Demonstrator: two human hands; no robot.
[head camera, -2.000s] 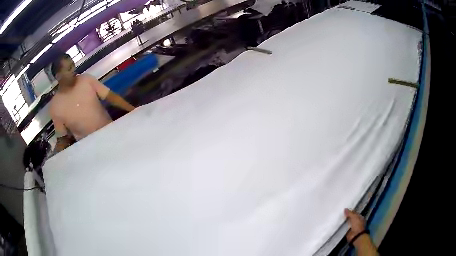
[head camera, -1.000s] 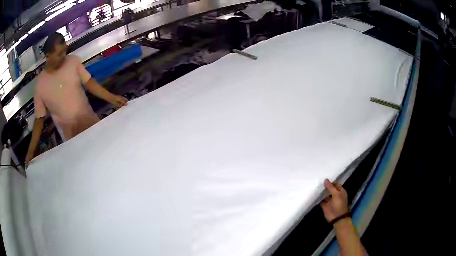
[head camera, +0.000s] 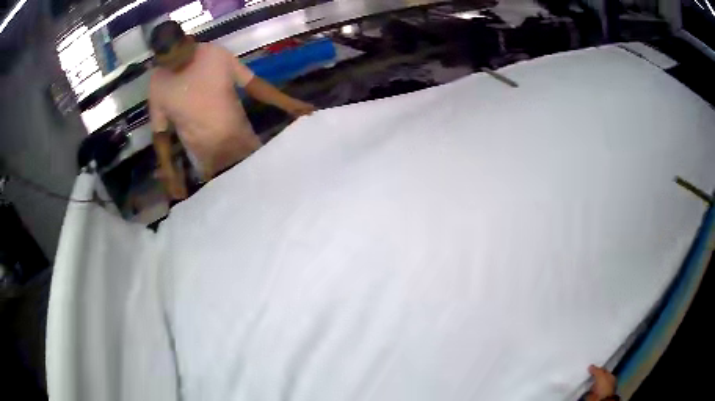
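Observation:
White fabric (head camera: 408, 235) covers the long table, with soft folds at its lower left. One hand of mine, which looks like my right hand (head camera: 602, 383), is at the near right edge of the fabric, cut off by the bottom of the picture. Its fingers hold the fabric edge. My left hand is not in view. A dark narrow weight (head camera: 499, 77) lies at the far edge of the fabric. A yellow-green weight (head camera: 693, 190) lies near the right edge.
A person in a pink shirt (head camera: 208, 106) stands across the table, one hand at the fabric's far edge. A white fabric roll (head camera: 74, 305) is at the left, with a thin cord (head camera: 55, 193) over it. A blue table edge strip (head camera: 680, 290) runs along the right.
The view has turned left, showing more of the roll. My right hand has moved lower in the picture, still at the fabric edge. Folds now show at the lower left.

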